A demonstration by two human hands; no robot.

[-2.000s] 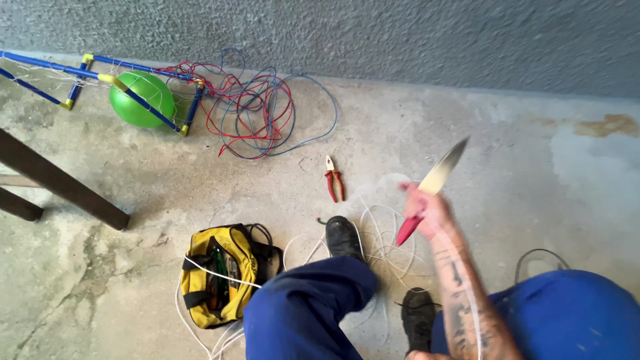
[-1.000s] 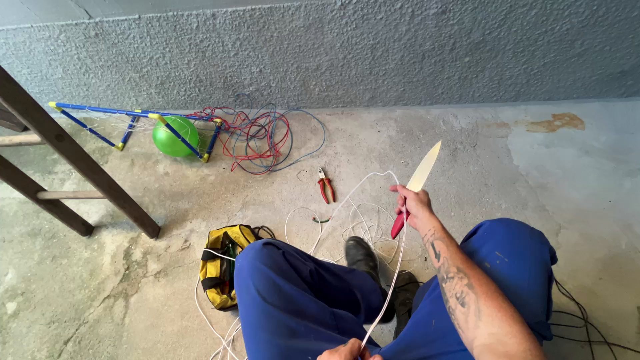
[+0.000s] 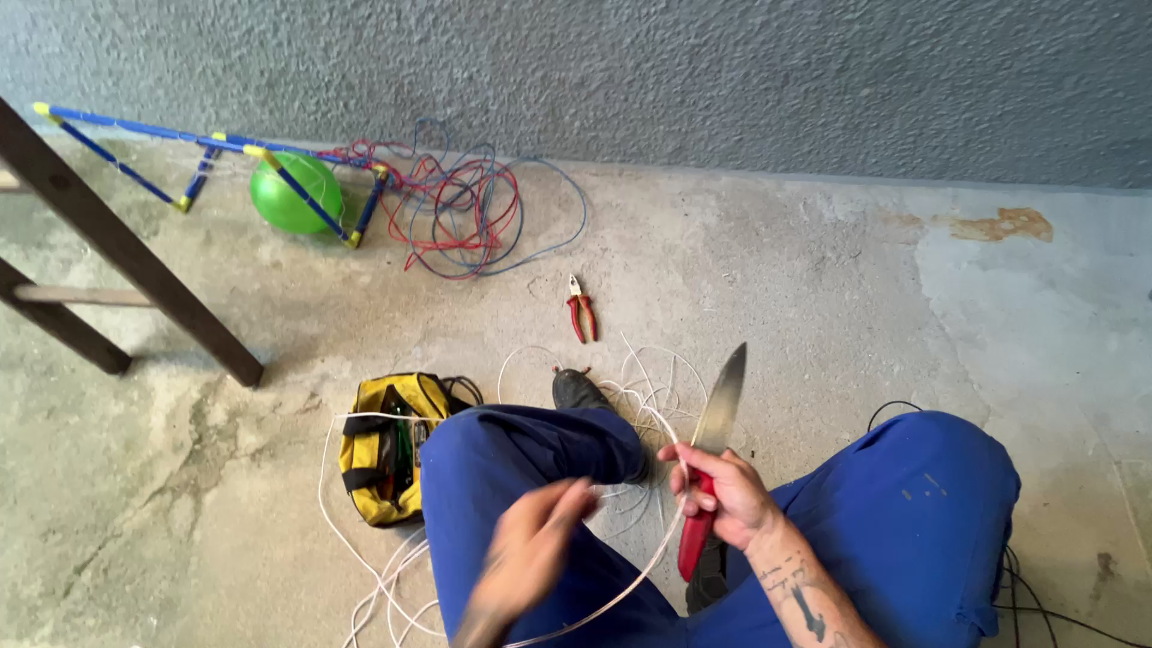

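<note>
My right hand [image 3: 729,499] holds a kitchen knife [image 3: 720,405] by its red handle, blade pointing up and away. The same hand has a white cable [image 3: 650,565] between its fingers; the cable curves down toward my lap. My left hand [image 3: 537,540], blurred, is over my left thigh, to the left of the cable; whether it holds anything is unclear. Combination pliers [image 3: 581,310] with red handles lie on the concrete floor ahead of my shoe. More white cable lies loosely around my feet and beside the bag.
A yellow and black tool bag [image 3: 366,450] stands open left of my leg. A wooden ladder [image 3: 153,261] is at the left. By the wall [image 3: 720,81] are a blue frame [image 3: 135,126] with yellow joints, a green balloon [image 3: 290,193] and tangled red and blue wires [image 3: 477,216].
My left hand has come up from the bottom edge to over my left thigh. The white cable, not in my right hand's fingers clearly at first, now runs through them beside the knife.
</note>
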